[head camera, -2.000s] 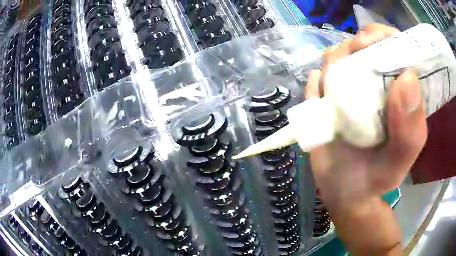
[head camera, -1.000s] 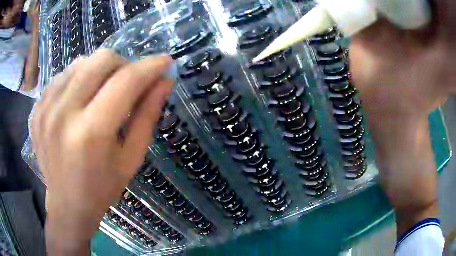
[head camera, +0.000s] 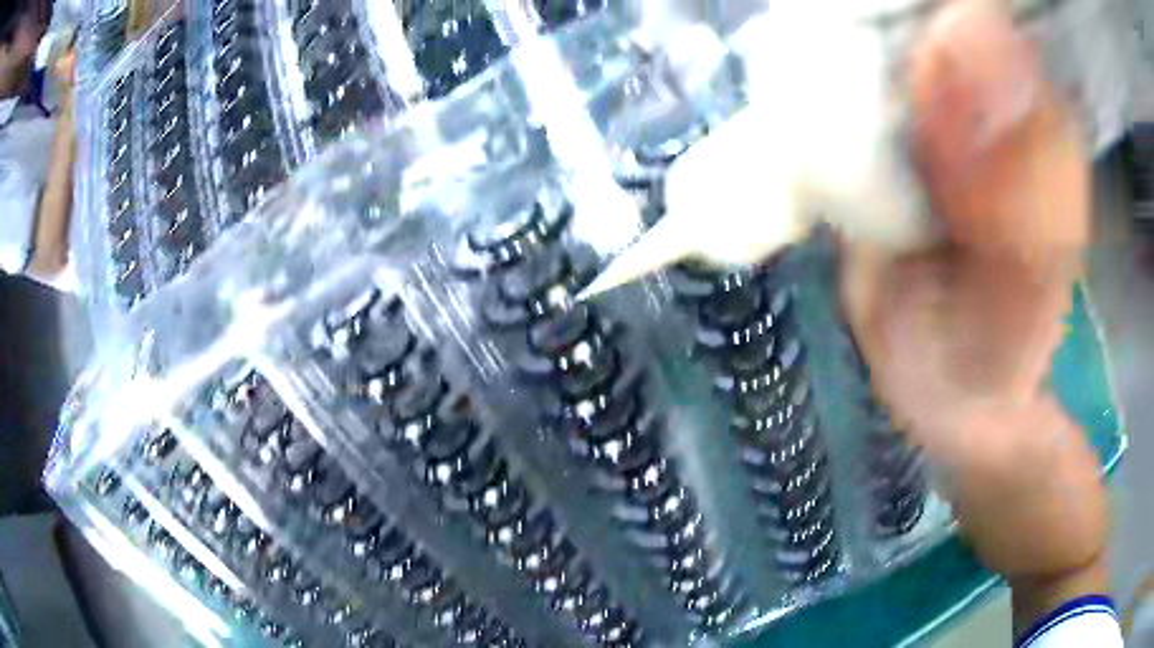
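Note:
My right hand (head camera: 987, 215) is closed around a white squeeze bottle (head camera: 823, 127) at the upper right; hand and bottle are blurred. The pale cone nozzle points down-left, its tip beside the upper end of a row of small round black parts (head camera: 582, 355). Whether the tip touches a part I cannot tell. The parts stand in close rows in a clear plastic tray (head camera: 418, 272). My left hand is not in view.
A second clear tray with rows of black parts (head camera: 335, 76) lies beyond the near tray's edge. A green mat (head camera: 886, 608) shows under the trays at lower right. Another person's arm (head camera: 53, 203) is at the left edge.
My left hand was over the near tray a second ago and has left the picture. The nozzle tip has shifted from one row to the row left of it. The camera view has shifted too.

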